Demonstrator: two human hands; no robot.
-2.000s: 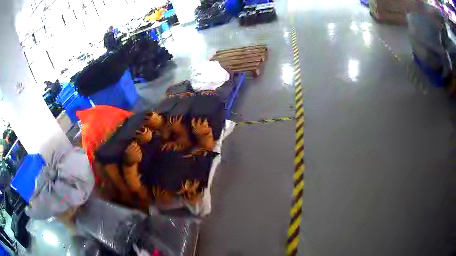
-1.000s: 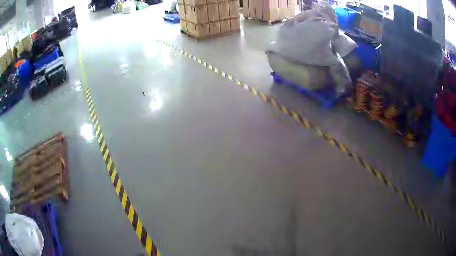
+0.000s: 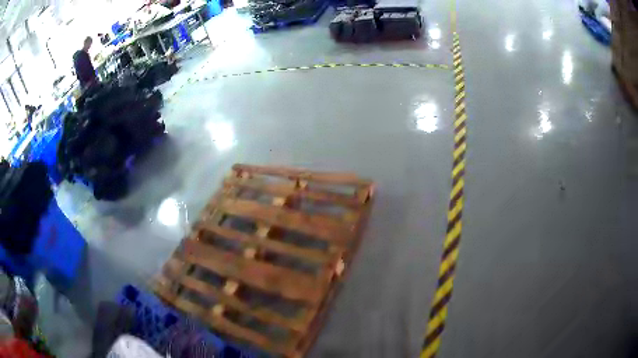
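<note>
No hand of mine is in the picture. Nearest in front of me, a brown wooden pallet [image 3: 273,255] lies flat and bare on the grey floor, left of the yellow-black floor tape [image 3: 456,175]. A blue plastic pallet [image 3: 150,314] touches or nearly touches its near left end and is cut off by the bottom edge. A white bundle [image 3: 131,347] and dark goods show at the bottom left, blurred and cut off.
Blue bins [image 3: 56,241] with dark pieces stand at left, by a large dark heap [image 3: 112,133]. A person [image 3: 84,64] stands behind it near long tables. Dark stacked goods [image 3: 376,24] lie at the back. A brown stack [image 3: 625,49] is at the right edge.
The view has moved forward along the floor and turned back left. The wooden pallet is now large and central; the right-hand sacks, bins and second tape line have left the picture.
</note>
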